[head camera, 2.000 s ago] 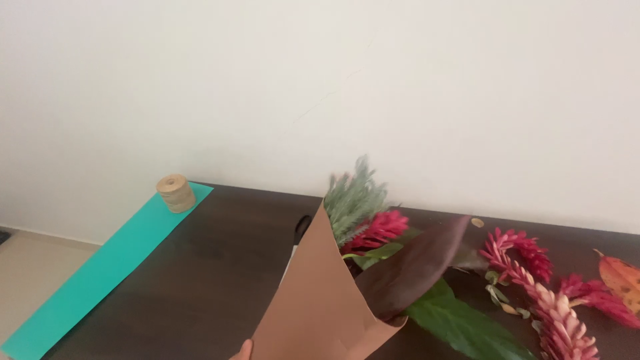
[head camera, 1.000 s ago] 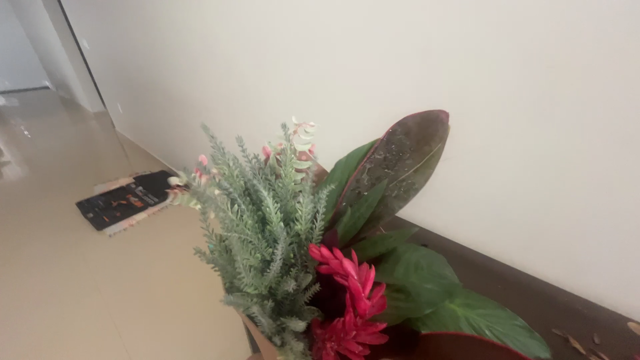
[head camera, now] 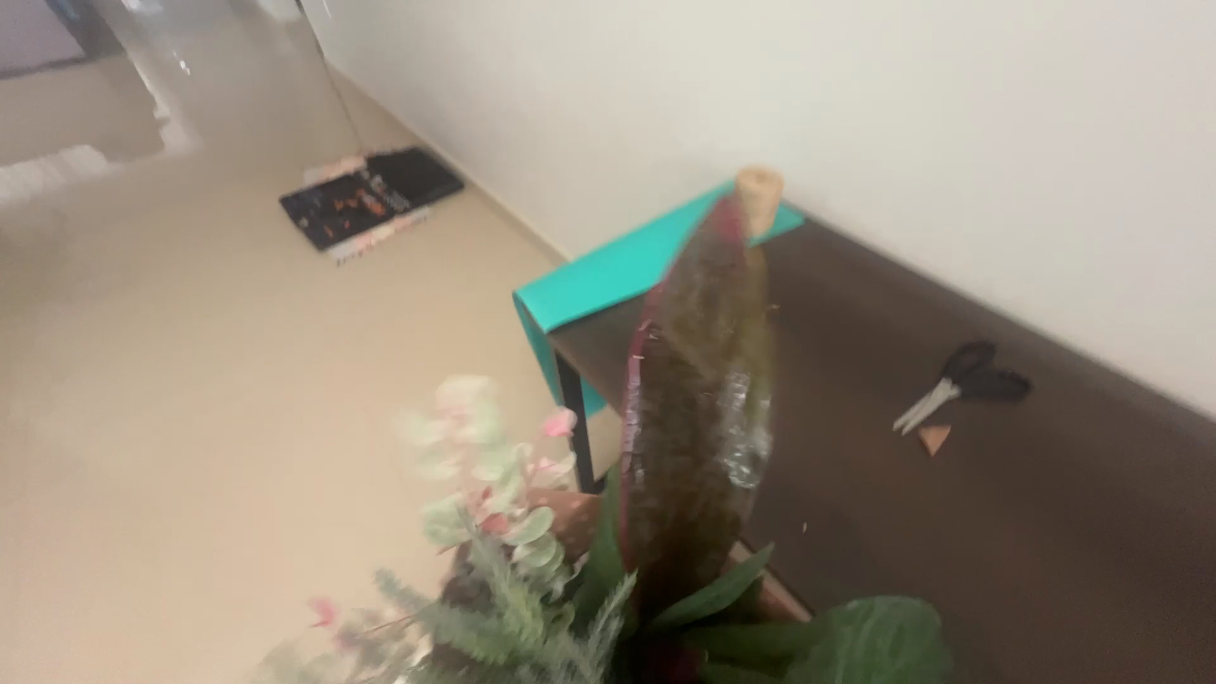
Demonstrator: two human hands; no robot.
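Neither of my hands shows in the head view. A bouquet rises from the bottom edge, with brown wrapping paper (head camera: 570, 518) partly visible behind its stems and leaves. A large dark leaf with a reddish edge (head camera: 698, 408) stands upright in it. Feathery grey-green foliage (head camera: 513, 617) and pale sprigs with pink tips (head camera: 475, 456) spread to the left, blurred. A broad green leaf (head camera: 879, 641) reaches right at the bottom. What holds the bouquet is hidden below the view.
On the dark table (head camera: 883, 532) lie black-handled scissors (head camera: 959, 385) and a small brown scrap (head camera: 935, 439). A twine spool (head camera: 759, 201) stands on teal material (head camera: 627, 261) draped over the table's end. A dark patterned mat (head camera: 370, 199) lies on the floor; a wall borders the table.
The view has swung over the table's end and floor. The bouquet's large dark leaf now stands upright near the middle, and the red flower seen a second ago is mostly out of sight.
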